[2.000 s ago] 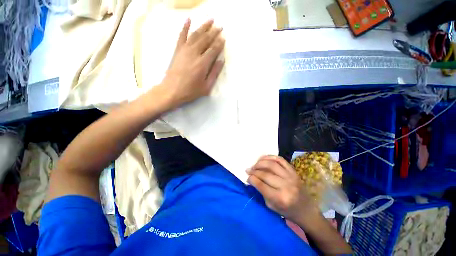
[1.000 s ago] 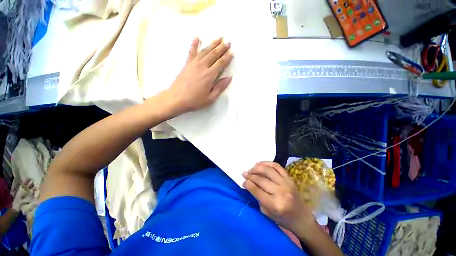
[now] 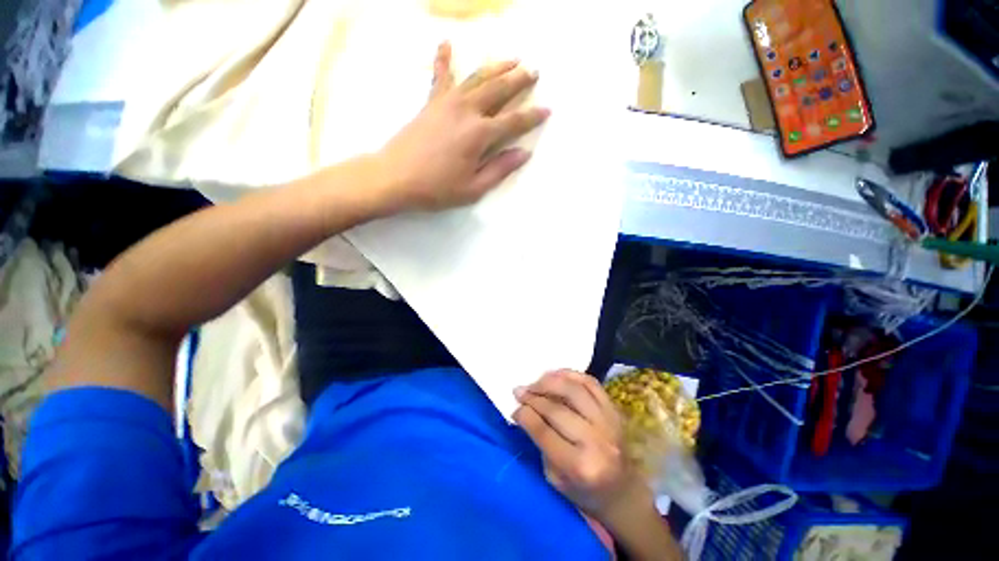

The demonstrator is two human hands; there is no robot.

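Observation:
A large cream garment piece [image 3: 482,274] lies over the white table and hangs down over its front edge towards my lap, narrowing to a corner. My left hand [image 3: 466,137] lies flat on the cloth on the table, fingers spread, holding nothing. My right hand [image 3: 570,433] grips the hanging lower corner of the garment piece near my waist. Folds of the same cream cloth lie to the left on the table.
A phone with an orange screen [image 3: 811,77] lies at upper right. Snips [image 3: 890,208] and a green rod [image 3: 962,250] lie at the right table edge. A printed ruler [image 3: 745,208] runs along the front edge. Below are a bag of yellow pieces [image 3: 657,405], blue crates [image 3: 756,373] and loose threads.
The view has shifted and turned, so the phone and snips show lower. My left hand stays flat on the cloth and my right hand keeps its hold on the corner.

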